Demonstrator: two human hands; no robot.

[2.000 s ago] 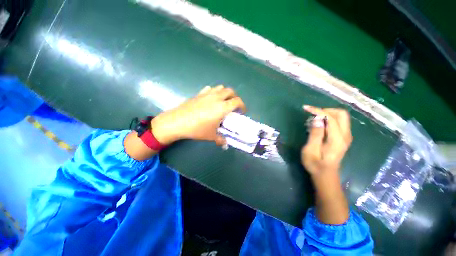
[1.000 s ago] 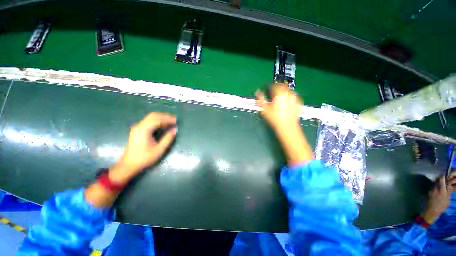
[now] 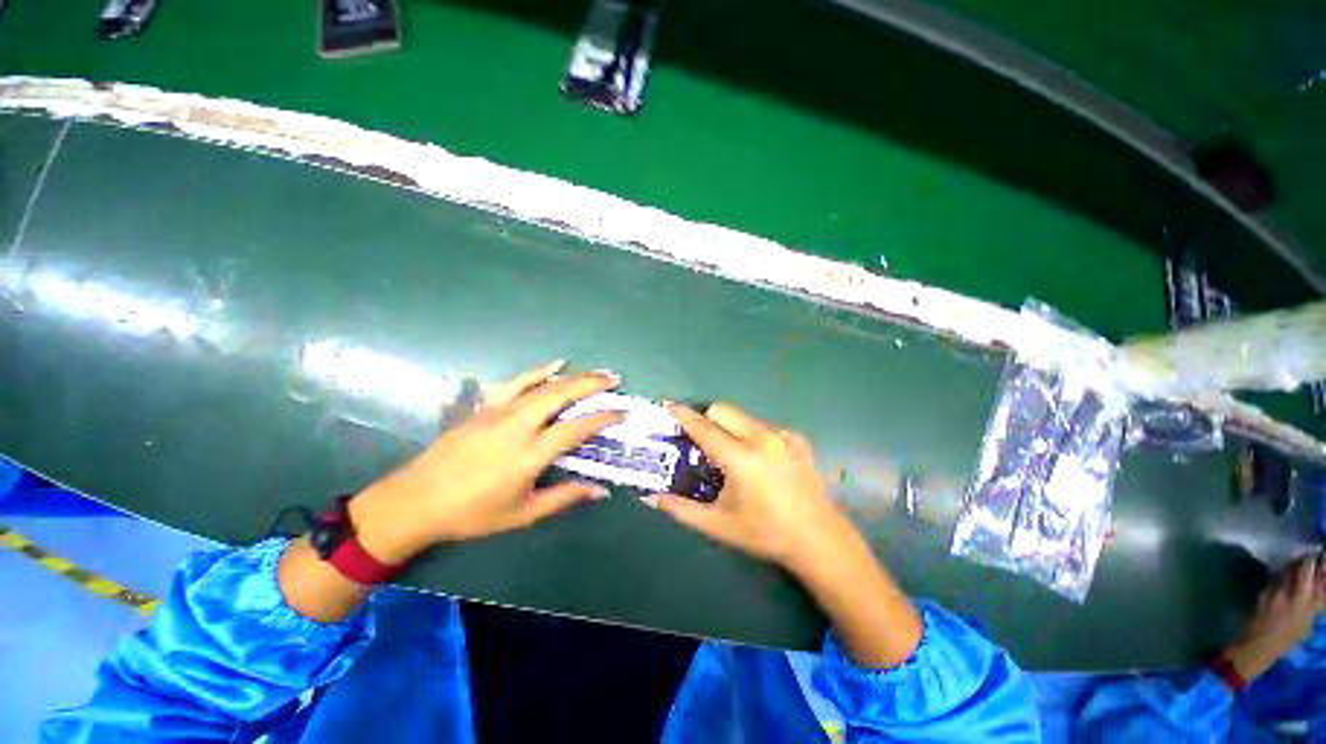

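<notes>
An open phone assembly point(image 3: 634, 452), pale and silvery with a dark right end, lies low over the green bench mat between my hands. My left hand point(image 3: 502, 462) grips its left part, with fingers over the top edge and the thumb at the lower edge. My right hand point(image 3: 756, 480) holds its dark right end between thumb and fingers. The fingers hide parts of the phone. I cannot make out a tool in my right hand.
A clear plastic bag point(image 3: 1040, 472) lies at the right, below a wrapped pale post point(image 3: 1229, 353). Waiting phones point(image 3: 612, 58) lie on the green belt point(image 3: 814, 160) beyond the worn white edge point(image 3: 640, 225). Another person's hand point(image 3: 1283, 618) shows at the far right.
My right hand has come back from a phone on the belt to the mat. Both hands, apart before, now hold a phone together. The view has shifted.
</notes>
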